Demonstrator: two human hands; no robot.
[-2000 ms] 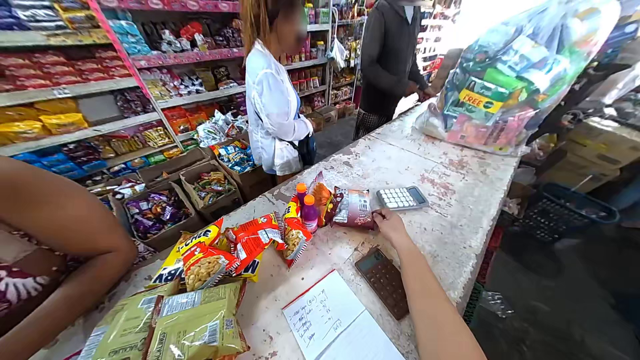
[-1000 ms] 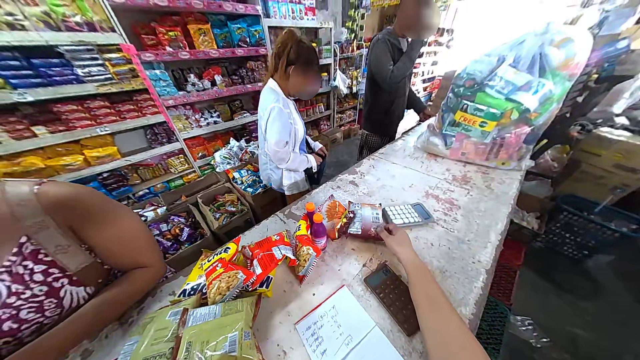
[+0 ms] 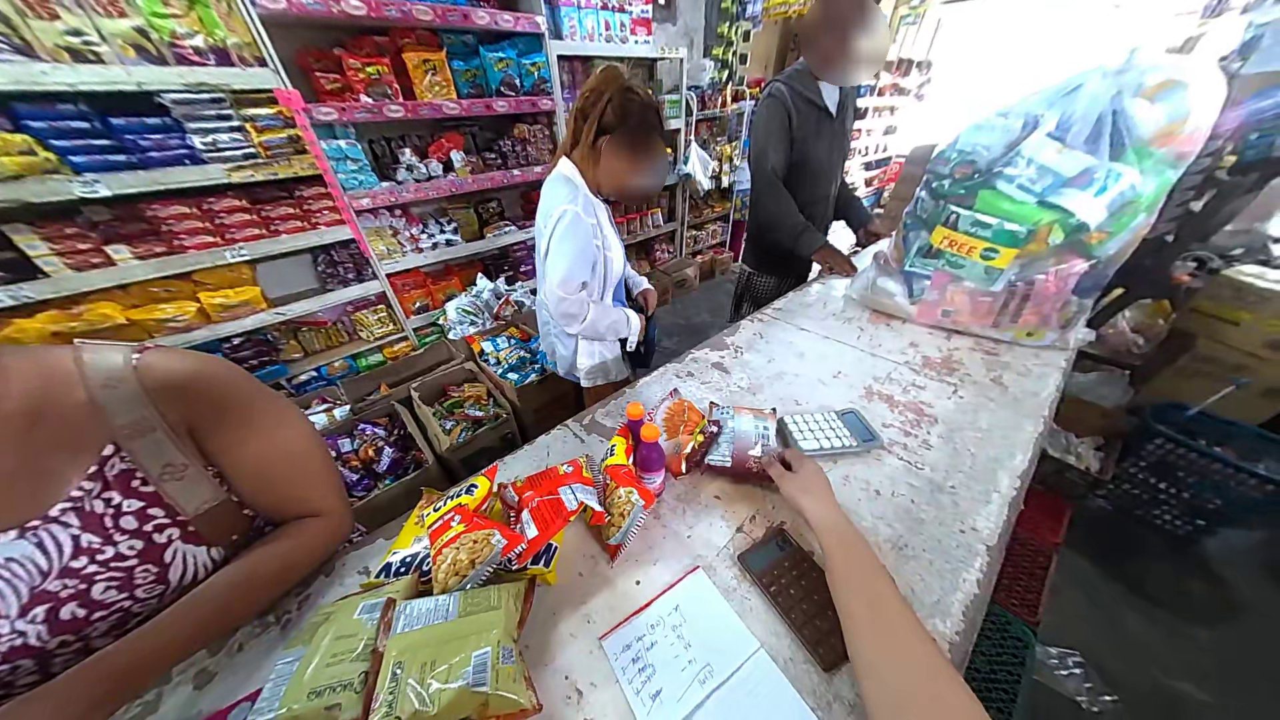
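Note:
My right hand point(image 3: 800, 480) reaches over the worn counter point(image 3: 900, 400), its fingers touching the lower right corner of a dark red snack packet point(image 3: 741, 438); whether they pinch it I cannot tell. A white calculator point(image 3: 830, 431) lies just beyond, and a brown calculator point(image 3: 795, 597) lies below my wrist. Two small purple bottles with orange caps point(image 3: 650, 458) stand left of the packet, beside an orange and red packet point(image 3: 682, 430). Several red and yellow snack bags point(image 3: 475, 545) and olive-green bags point(image 3: 455, 650) lie further left. An open notebook point(image 3: 690, 650) bears handwriting. My left hand is out of view.
A large clear plastic bag full of packaged goods point(image 3: 1040, 220) sits at the counter's far end. A person leans at the left; two people stand across the counter. Stocked shelves point(image 3: 450, 185) and cardboard boxes point(image 3: 465, 420) are behind. A blue basket point(image 3: 1190, 470) is at right.
The person in the dark jacket has lowered a hand from the face to the counter's far end. The person in white has bent the head down. My right hand stays at the packet.

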